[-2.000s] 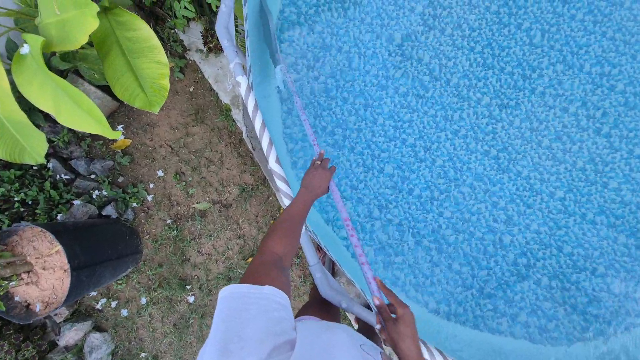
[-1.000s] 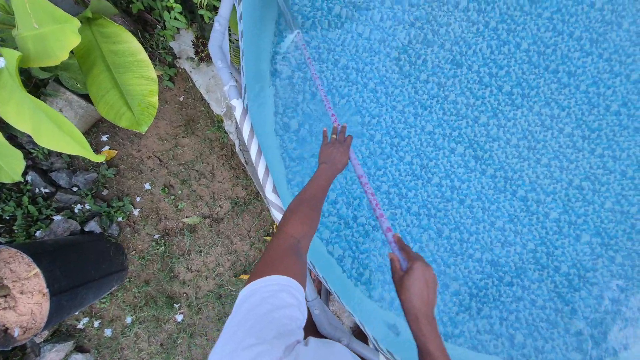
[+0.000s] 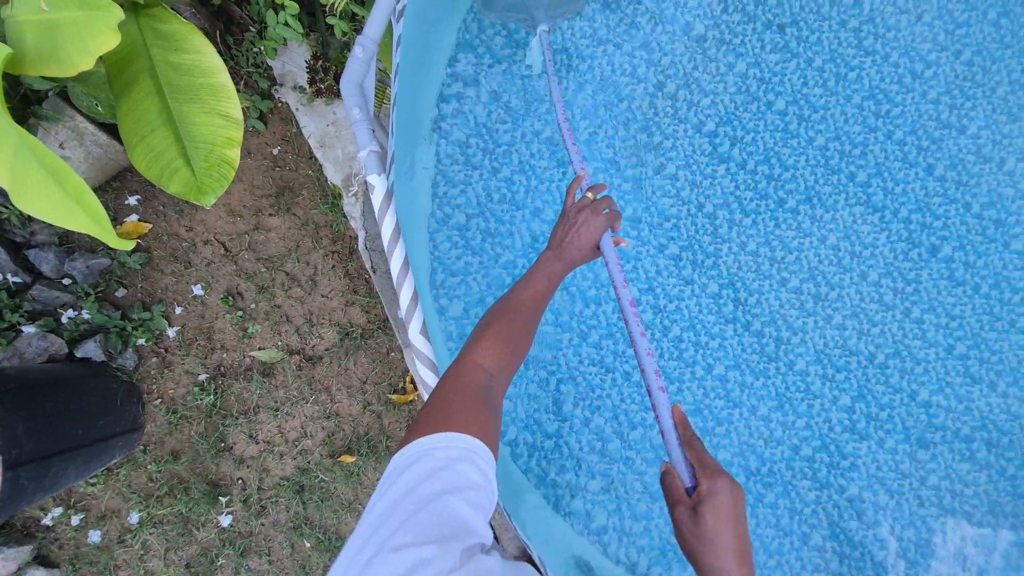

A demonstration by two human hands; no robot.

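Observation:
A long pale purple pole (image 3: 638, 328) with pink marks slants over the blue water of a pool (image 3: 800, 240). My left hand (image 3: 586, 222), with a ring on one finger, is closed around it at mid-length. Near its lower end, my right hand (image 3: 706, 500) grips the pole between thumb and fingers; the palm side is hidden. At the far end, by the top edge of the view, the pole meets a greyish net-like head (image 3: 532, 8), partly cut off by the frame. A pale scrap of cloth or plastic (image 3: 534, 53) hangs at that joint.
The pool's light blue rim liner (image 3: 416, 160) and a grey tubular frame (image 3: 362, 80) curve along the left. Beyond them lie bare soil with grass (image 3: 272, 320), broad green leaves (image 3: 172, 104), grey rocks (image 3: 48, 260) and a black plant pot (image 3: 68, 432).
Both hands have moved right, farther out over the water, with the pole. The head at the pole's far end now shows at the top. The view has shifted to the right.

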